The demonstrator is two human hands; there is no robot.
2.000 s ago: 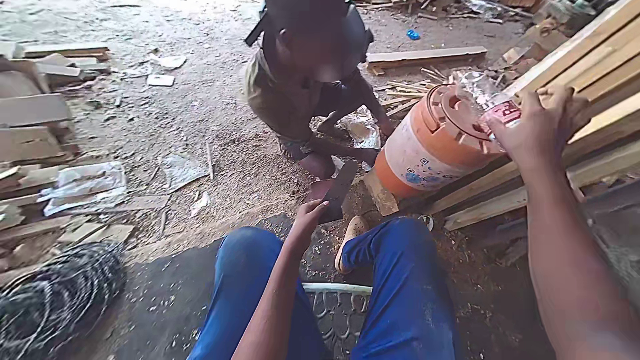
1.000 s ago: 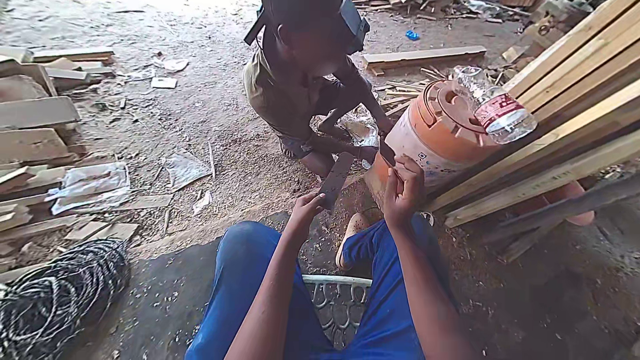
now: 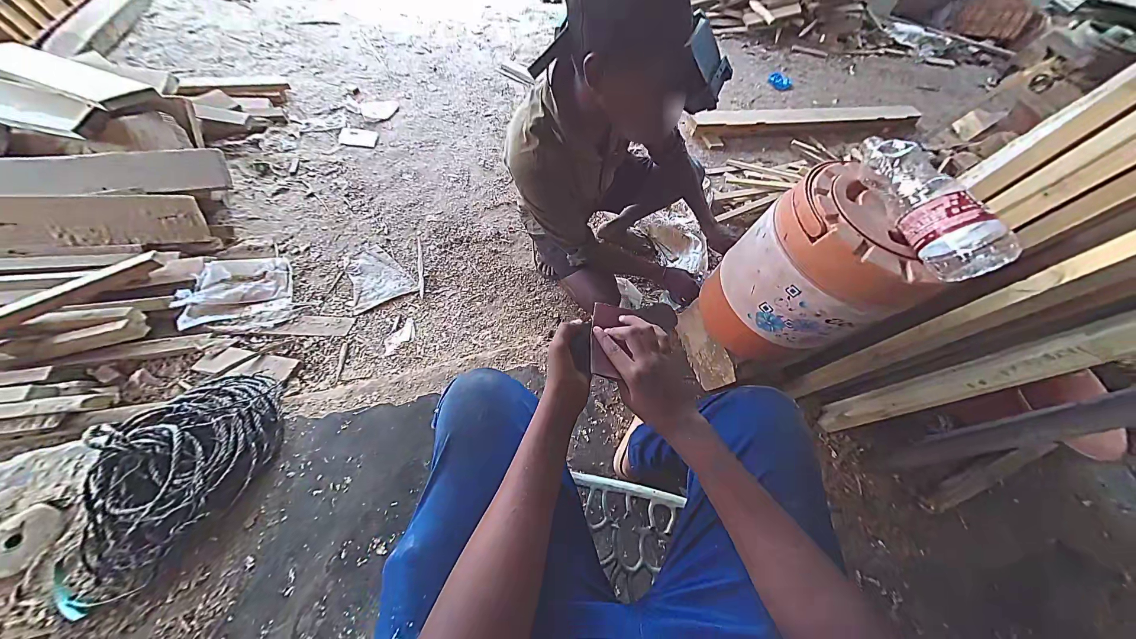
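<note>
My left hand (image 3: 568,359) grips the left side of a dark flat piece (image 3: 581,348), whose material I cannot tell. Against it, a reddish-brown flat piece (image 3: 607,342), perhaps sandpaper, is held by my right hand (image 3: 643,364), its fingers bent over the face. Both hands are close together above the gap between my knees. Just beyond them a crouching person (image 3: 586,160) reaches down beside an orange and white drinks cooler (image 3: 790,266). On its lid lies a clear plastic bottle (image 3: 945,213) with a red label.
Wooden beams (image 3: 1056,266) lean at the right, beside the cooler. Stacked boards and offcuts (image 3: 106,217) lie at the left, above a coil of black and white rope (image 3: 177,470). Between my legs shows the edge of a white plastic chair (image 3: 621,488). Plastic scraps (image 3: 382,277) lie on the ground.
My right hand has come away from the bottle on the cooler to the dark piece in my left hand. A second ago my right hand held a small dark piece near the cooler.
</note>
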